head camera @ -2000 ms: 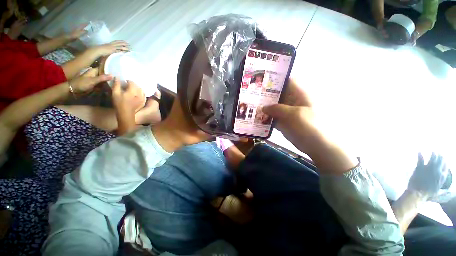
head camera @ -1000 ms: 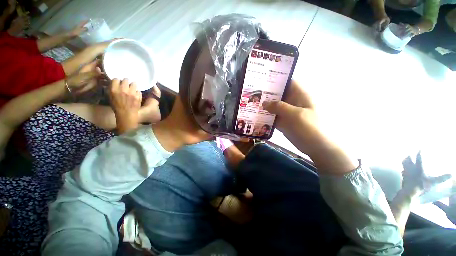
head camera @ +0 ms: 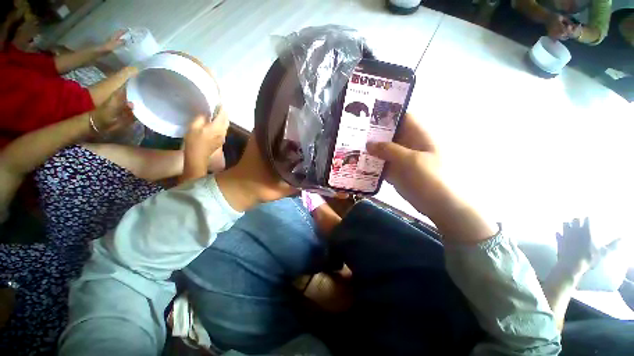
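Observation:
A smartphone (head camera: pixel 372 128) with a bright page of pictures stands upright in my right hand (head camera: pixel 411 154). My right thumb lies on its screen. Behind and left of the phone is a dark round bowl or tub (head camera: pixel 270 104), partly covered by crinkled clear plastic film (head camera: pixel 323 62). My left hand (head camera: pixel 258 170) is at the lower left of the dark round item. Its fingers are hidden behind the item, so its hold cannot be seen fully, but the item is held up above my knees.
A neighbour at the left holds a white round tub (head camera: pixel 167 94). Another white tub (head camera: pixel 549 55) stands by a person's hands at the far right. A neighbour's hand (head camera: pixel 575 247) shows at the right edge. A white-covered surface (head camera: pixel 480 118) lies beyond my knees.
The page on the phone has scrolled. The left neighbour's white tub has turned to show its inside. The far person's hands have come off their tub. My hands have barely moved.

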